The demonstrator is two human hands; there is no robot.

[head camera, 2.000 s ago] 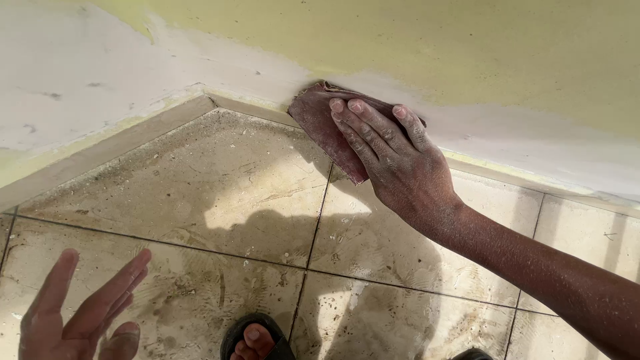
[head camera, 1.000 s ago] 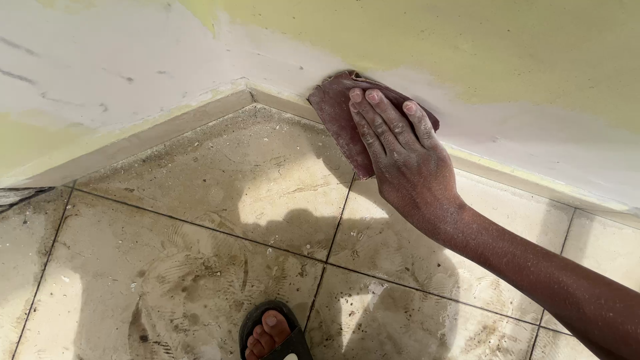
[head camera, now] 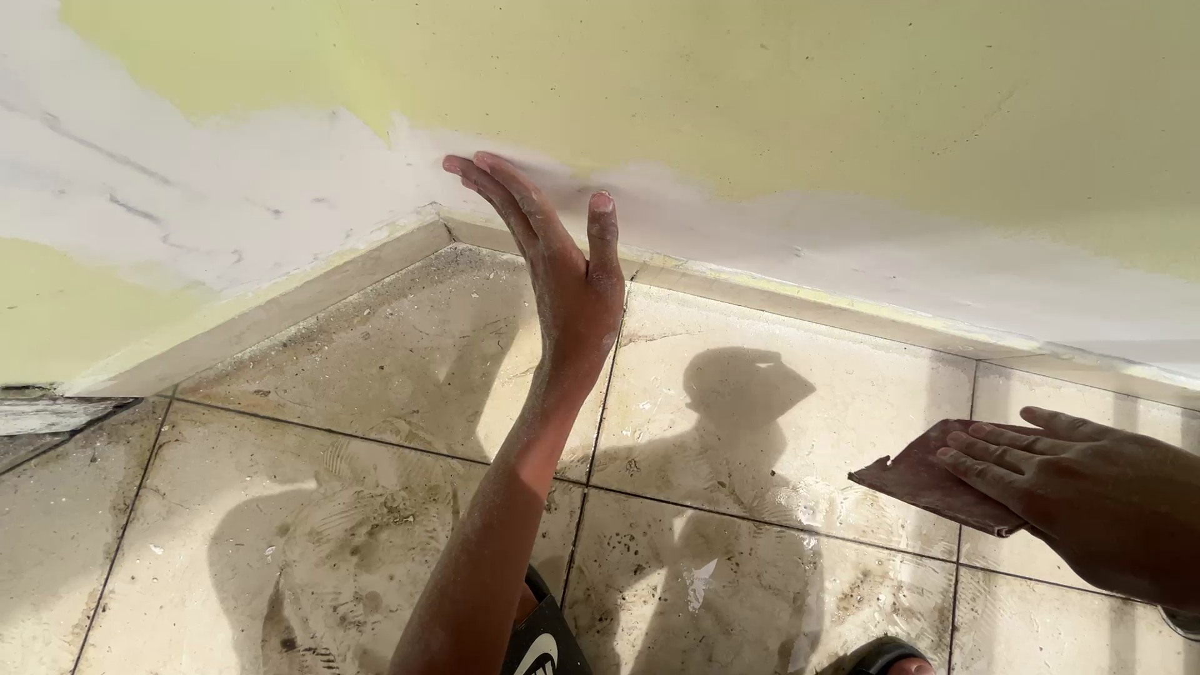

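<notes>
My left hand point(head camera: 572, 262) reaches up to the wall at the centre, its fingertips at the white filled band point(head camera: 656, 202) low on the yellow-green painted wall point(head camera: 750, 94). It holds nothing and its thumb is spread from the fingers. At the lower right, my right hand point(head camera: 1078, 487) holds a folded sheet of dark red sandpaper point(head camera: 947, 478), away from the wall and above the floor tiles. Pale dust coats my left hand.
A tile skirting point(head camera: 797, 300) runs along the wall foot and bends at a corner. Dusty beige floor tiles point(head camera: 375, 506) lie below, with paint flecks and shadows. My sandals point(head camera: 548, 637) stand at the bottom edge. A worn white strip point(head camera: 56, 415) lies at far left.
My right hand has come away from the wall with the sandpaper, moving to the lower right. My left hand, out of view one second ago, now reaches to the wall.
</notes>
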